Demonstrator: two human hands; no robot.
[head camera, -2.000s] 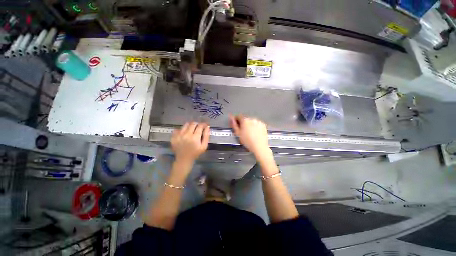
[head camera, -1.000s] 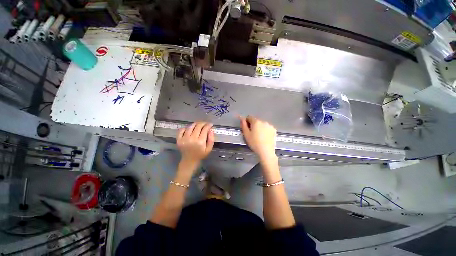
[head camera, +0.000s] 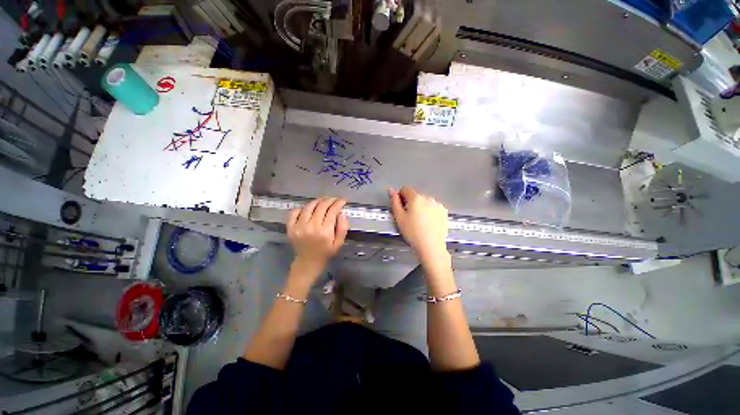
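Note:
Short cut blue wires (head camera: 350, 172) lie loose in a scattered patch on the grey metal output tray (head camera: 442, 166). A clear plastic bag of blue leads (head camera: 534, 182) lies on the right part of the tray. My left hand (head camera: 316, 230) rests on the ruler-marked tray edge (head camera: 519, 233), just below the loose wires, fingers over the edge. My right hand (head camera: 419, 220) rests on the same edge, right of the wires, fingertips over the tray. Neither hand touches the wires, and nothing shows in either. Their undersides are hidden.
A white machine cover (head camera: 134, 162) at left bears red and blue wire bits (head camera: 195, 134) and a teal roll (head camera: 130, 88). The dark wire processing head (head camera: 324, 49) is behind the tray. Red (head camera: 139, 310) and black (head camera: 191, 314) wire coils lie on the floor at left.
The camera view has shifted slightly. The processing head has moved up and back, away from the tray's left part. Both hands stay on the tray edge.

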